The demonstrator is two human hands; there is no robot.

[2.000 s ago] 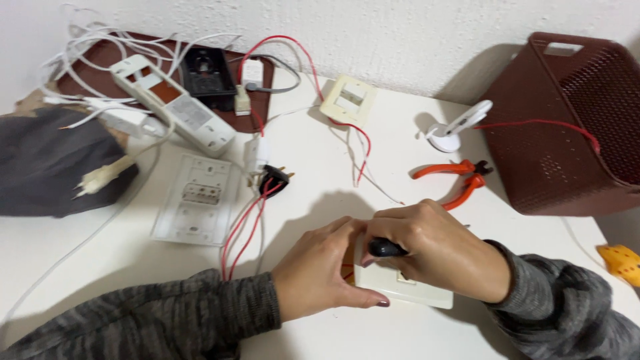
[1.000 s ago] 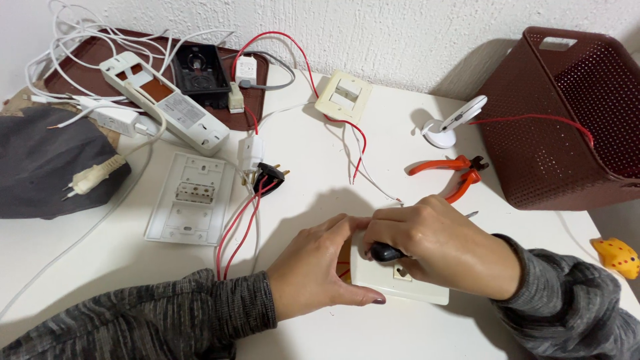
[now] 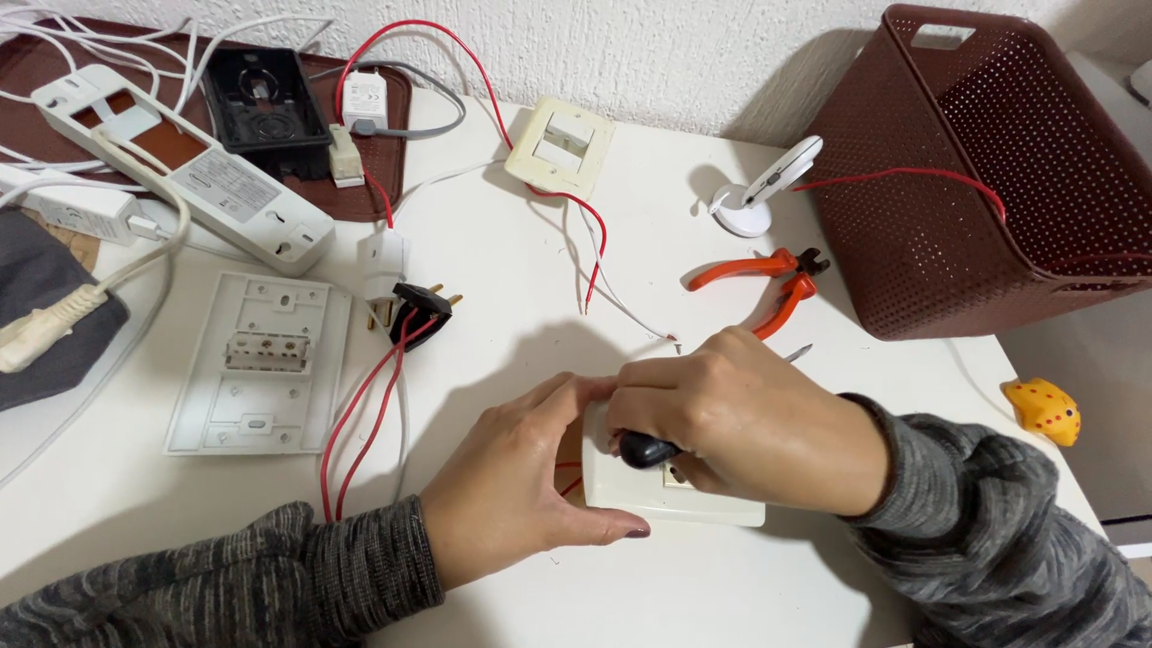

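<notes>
My left hand [image 3: 531, 477] grips the left end of a cream electrical outlet plate [image 3: 630, 495] between thumb and fingers. Red wires show at that end, beside my palm. Over the plate, my right hand [image 3: 738, 423] is closed round a tool with a black handle [image 3: 646, 450]; its working end is hidden. Part of a socket insert [image 3: 675, 477] shows beneath this hand. A pointed metal tip [image 3: 798, 353] sticks out beyond the right hand; what it belongs to is hidden. Orange-handled cutting pliers [image 3: 778, 283] lie behind my right hand.
A brown perforated basket [image 3: 891, 198] stands back right, near a white stand [image 3: 745, 211]. Behind my hands lies a cream switch plate [image 3: 560, 148] with red and white wires. To the left are a white wall plate [image 3: 261, 360], a black plug [image 3: 418, 315] and a brown tray [image 3: 382, 193] with cables.
</notes>
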